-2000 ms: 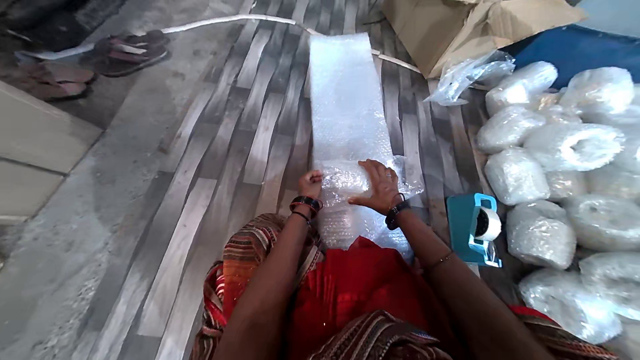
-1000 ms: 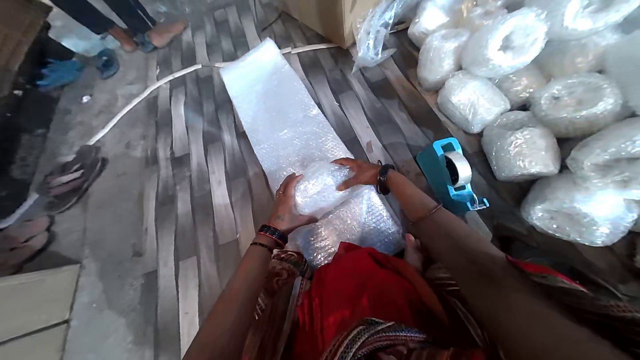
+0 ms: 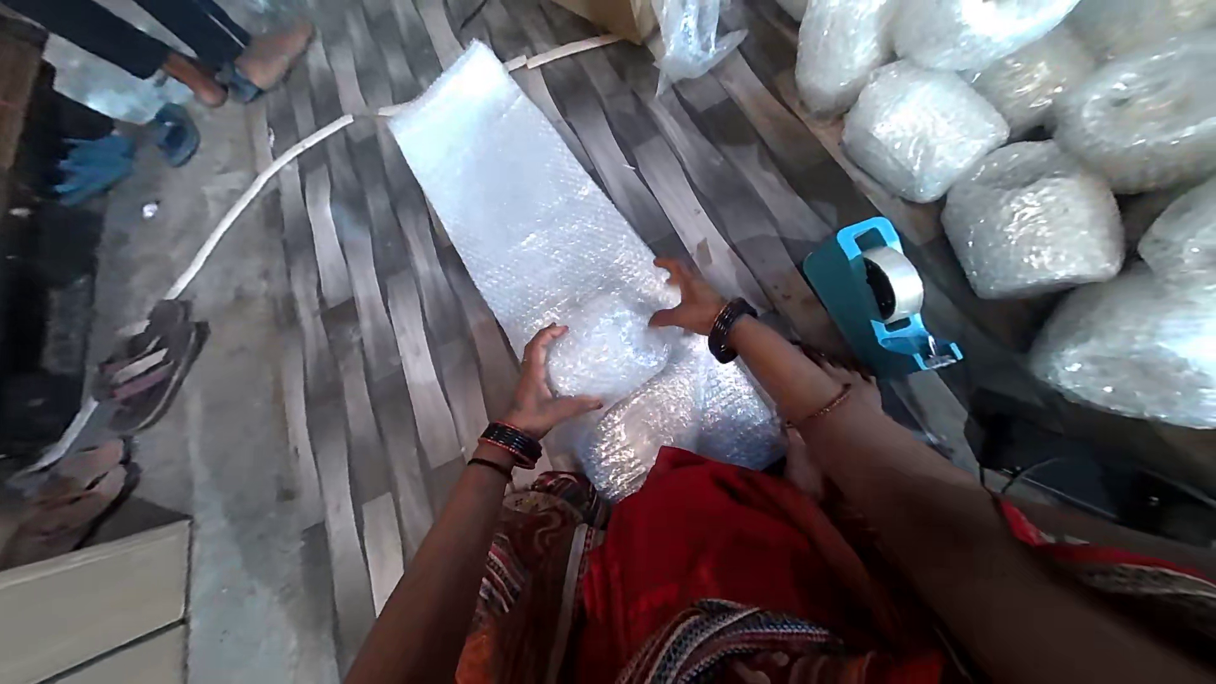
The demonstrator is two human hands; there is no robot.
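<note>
A rounded bundle in bubble wrap lies between my two hands, on the near part of a long bubble wrap strip spread on the floor. At the bundle's left side is my left hand, its thumb and fingers spread against the wrap. My right hand is at the upper right side of the bundle, fingers apart, touching the strip's edge. More bubble wrap is bunched by my lap. What the bundle holds inside cannot be made out.
A blue tape dispenser with a tape roll stands to the right. Several wrapped bundles are heaped beyond it. Sandals and a pale cord lie at left. Another person's feet are at the upper left, a cardboard box at the top.
Two seconds ago my left hand was closed up beside the bundle; now its fingers are spread against it. The view has turned, and the other person's feet have come into sight.
</note>
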